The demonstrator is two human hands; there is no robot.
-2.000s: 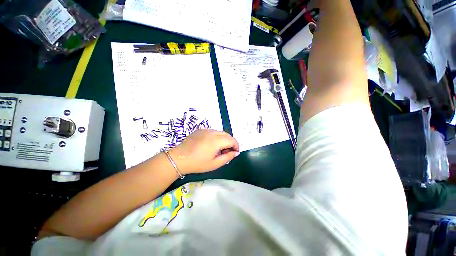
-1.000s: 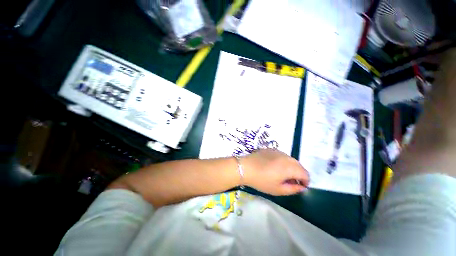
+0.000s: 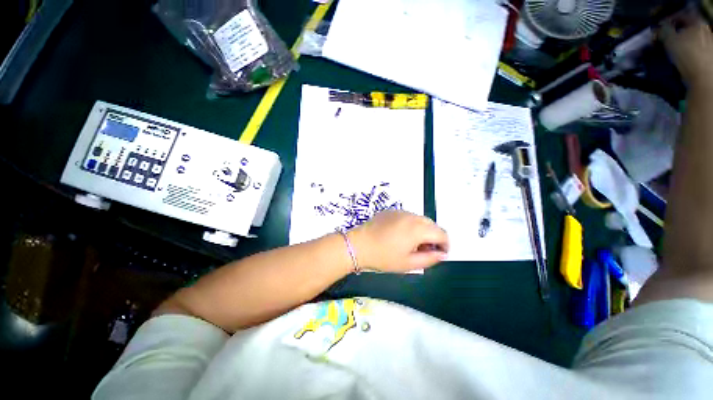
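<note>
My left hand [image 3: 403,241] rests at the front edge of the left paper sheet [image 3: 356,148], beside a pile of small dark pins [image 3: 361,205]. Its fingers are curled; whether something is inside cannot be told. My right hand [image 3: 689,45] is small at the top right edge, reaching among items there; what it touches is unclear. The yellow-and-black driver [image 3: 397,101] lies across the top of the left sheet, with one small pin [image 3: 338,112] below it. The white torque tester [image 3: 172,168] stands at the left.
A caliper [image 3: 528,195] and pen [image 3: 489,191] lie on the right sheet. Right of them are a yellow-handled knife [image 3: 571,250], blue-handled tool [image 3: 586,293], white roll [image 3: 575,105] and fan [image 3: 569,12]. A labelled plastic bag [image 3: 238,47] lies behind the tester.
The view has shifted, bringing the whole tester, the fan and my right hand into sight. My right arm reaches out at the far right. My left hand stays curled beside the pins.
</note>
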